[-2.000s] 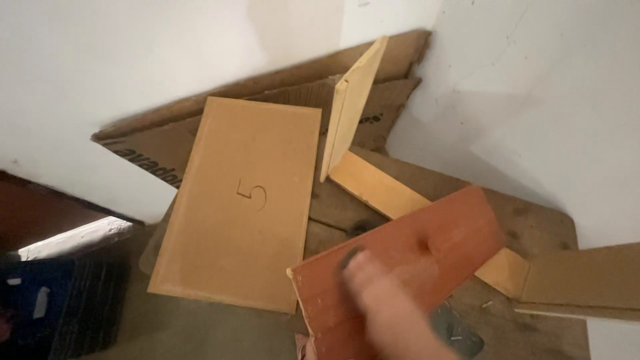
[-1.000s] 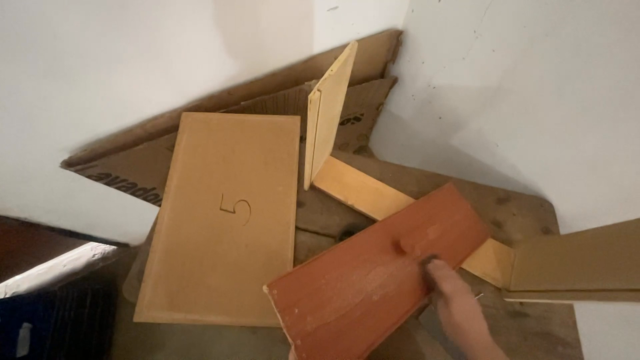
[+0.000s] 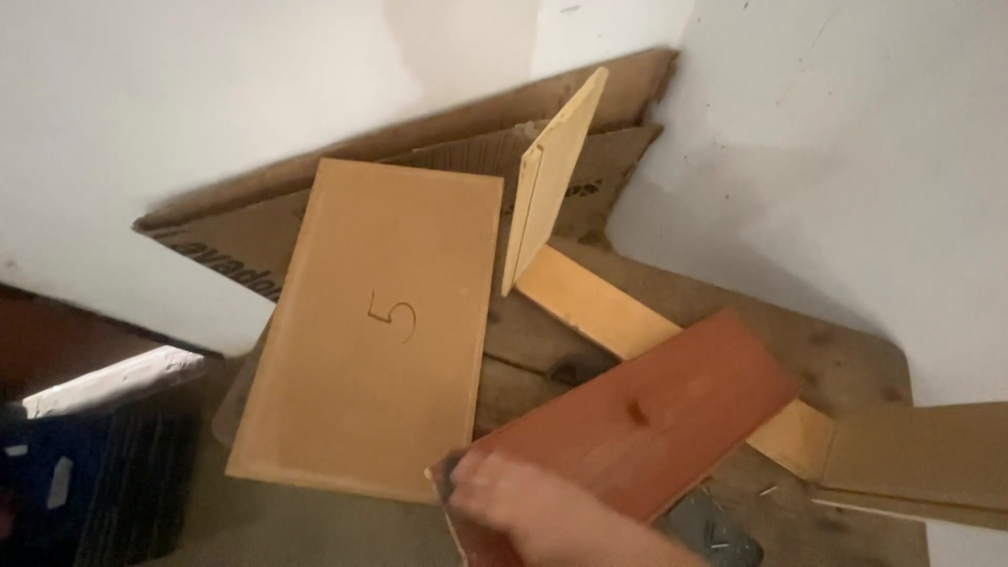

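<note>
My right hand (image 3: 543, 504), blurred by motion, lies over the lower left end of a reddish-brown wooden board (image 3: 654, 409). A small dark object (image 3: 450, 472) shows at its fingertips; what it is cannot be told. The board slants up to the right and has a dark knot-like mark near its middle. My left hand is not visible. Left of the board stands a tan panel (image 3: 378, 315) with a handwritten 5. A pale wooden piece (image 3: 555, 181) rises from one end of a narrow light wooden strip (image 3: 598, 303), which passes behind the red board.
Worn wooden surface (image 3: 843, 346) lies beneath, with a grey piece holding nails (image 3: 713, 528) near its front. Printed cardboard (image 3: 236, 236) leans against the white wall (image 3: 236, 94). Another tan panel (image 3: 921, 449) is at right; a dark blue object (image 3: 87, 480) is at lower left.
My right hand has moved from the right part of the red board to its lower left end. The small dark object has moved with the fingers.
</note>
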